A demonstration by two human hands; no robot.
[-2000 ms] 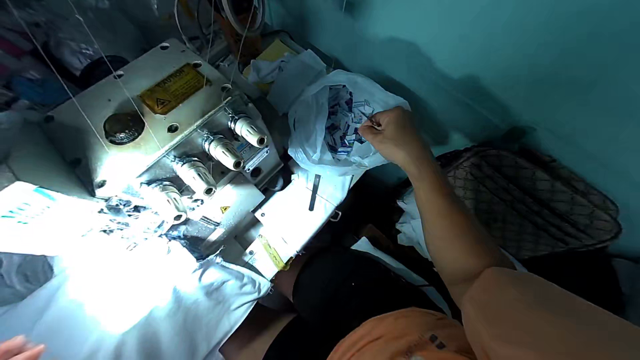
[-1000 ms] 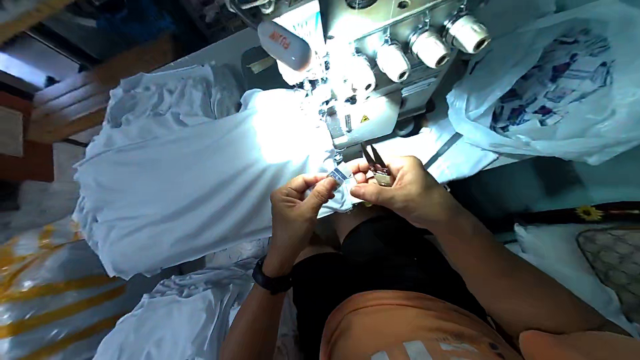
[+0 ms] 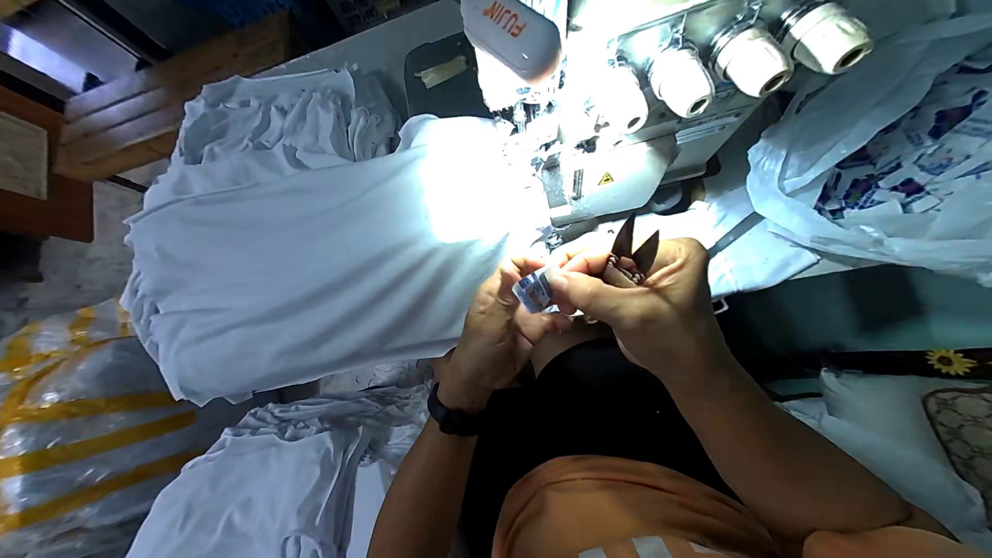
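Observation:
Between both hands, at the front of the sewing machine (image 3: 620, 170), is a small printed label (image 3: 534, 291). My left hand (image 3: 496, 325) has its fingers at the label's left side. My right hand (image 3: 651, 302) pinches the label's right side with thumb and finger, while thread snips (image 3: 633, 252) rest in the same hand, blades apart and pointing up. White fabric (image 3: 325, 248) lies to the left under the bright lamp, its right end by the needle area. Glare hides the needle area.
An open plastic bag (image 3: 783, 186) of printed labels stands at the right. More white fabric (image 3: 256, 473) is piled at lower left, beside a plastic-wrapped bundle (image 3: 93, 434) with yellow tape. A wooden bench (image 3: 116, 116) is at upper left.
My right hand has come from the label bag to the front of the machine, and my left hand has joined it at the label. The view has swung left.

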